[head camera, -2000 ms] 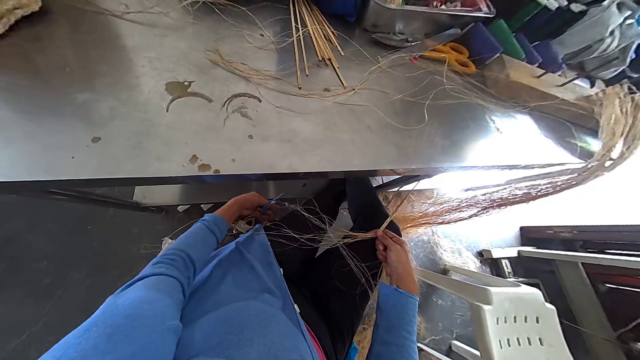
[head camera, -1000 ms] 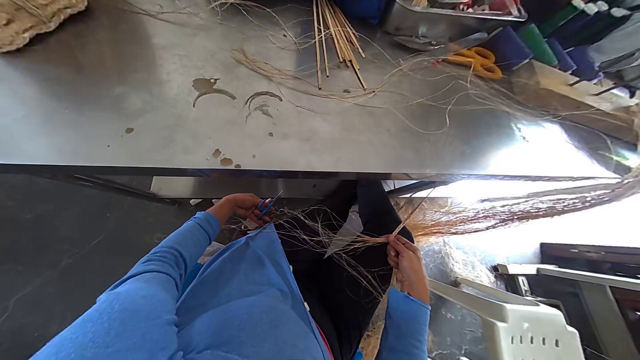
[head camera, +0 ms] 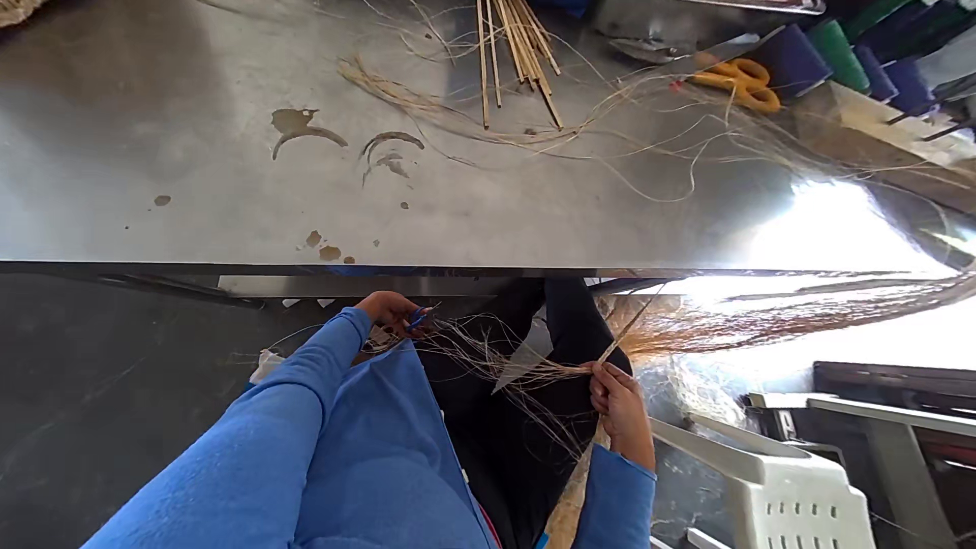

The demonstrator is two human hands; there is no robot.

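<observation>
Over my lap, my right hand (head camera: pixel 619 404) pinches one end of a bundle of pale plant fibres (head camera: pixel 549 372), where a thin stick-like strand slants up past the fingers. The loose fibres fan out leftward across my dark trousers towards my left hand (head camera: pixel 393 314). That hand is closed around small blue-handled scissors (head camera: pixel 416 319), whose short blades point right, near the fibre ends. Part of the left fingers is hidden by the scissors and the sleeve. A pale pointed piece (head camera: pixel 526 358) lies beneath the fibres on my lap.
The metal table (head camera: pixel 229 191) in front bears thin wooden sticks (head camera: pixel 522 53), loose fibres (head camera: pixel 427 107) and orange-handled scissors (head camera: pixel 738 84). A metal tray (head camera: pixel 648 23) stands at the back. Long brown fibres (head camera: pixel 732 324) hang at its right edge. A white plastic chair (head camera: pixel 801 488) stands at lower right.
</observation>
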